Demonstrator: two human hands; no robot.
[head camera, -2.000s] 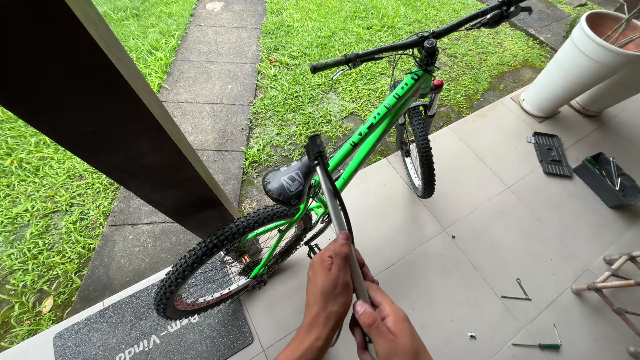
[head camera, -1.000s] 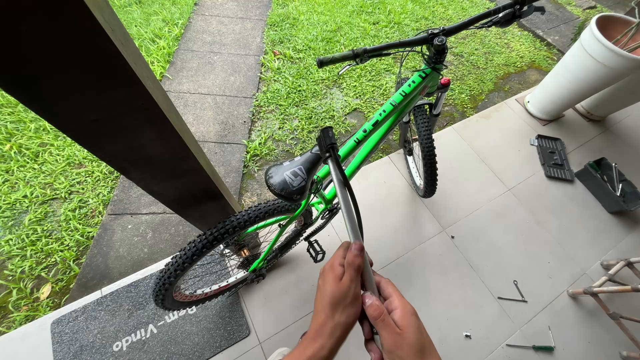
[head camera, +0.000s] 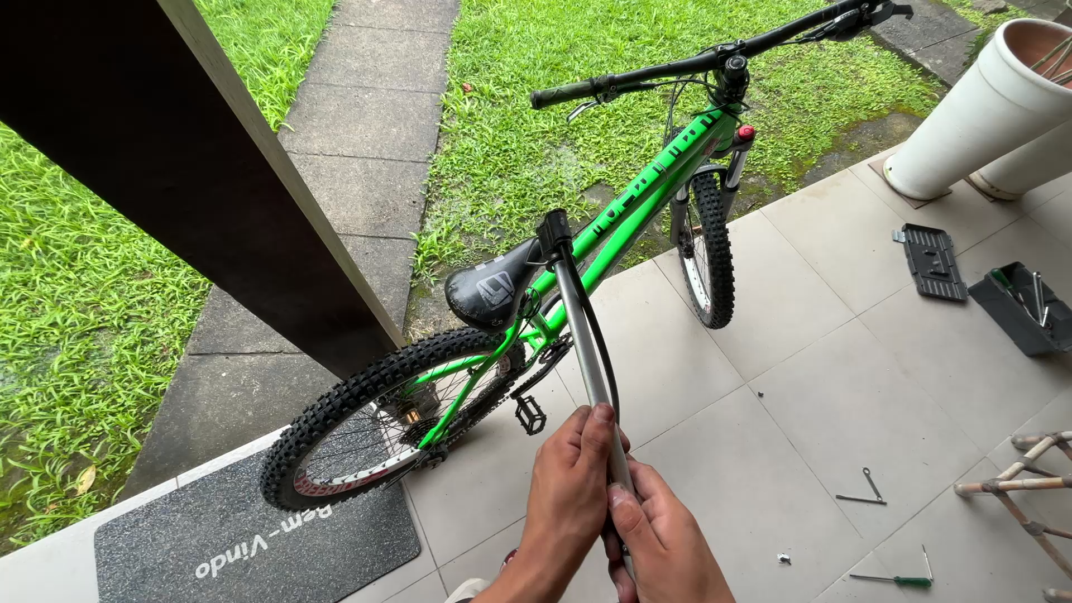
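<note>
A slim metal tube with a black head and a black hose alongside, seemingly a bicycle pump (head camera: 586, 343), is held by both of my hands. My left hand (head camera: 569, 481) wraps its middle, thumb on top. Just below and to the right, my right hand (head camera: 662, 528) grips the lower part, whose end is hidden. The pump's head overlaps the view of a green mountain bike (head camera: 645, 201) standing beyond, by its black saddle (head camera: 490, 289). Nearer the left is the rear wheel (head camera: 285, 444), and the black handlebar (head camera: 662, 77) is at the top.
A dark pillar (head camera: 209, 167) rises at left beside a grey doormat (head camera: 251, 536). On the tiles at right are an open toolbox (head camera: 1017, 310), its detached tray or lid (head camera: 931, 261), a wrench (head camera: 871, 486), a green-handled screwdriver (head camera: 909, 579), white planters (head camera: 963, 117) and a wooden stool (head camera: 1022, 483).
Both hands keep hold of the pump and sit slightly lower in view than two seconds ago. The bike stands in the same place.
</note>
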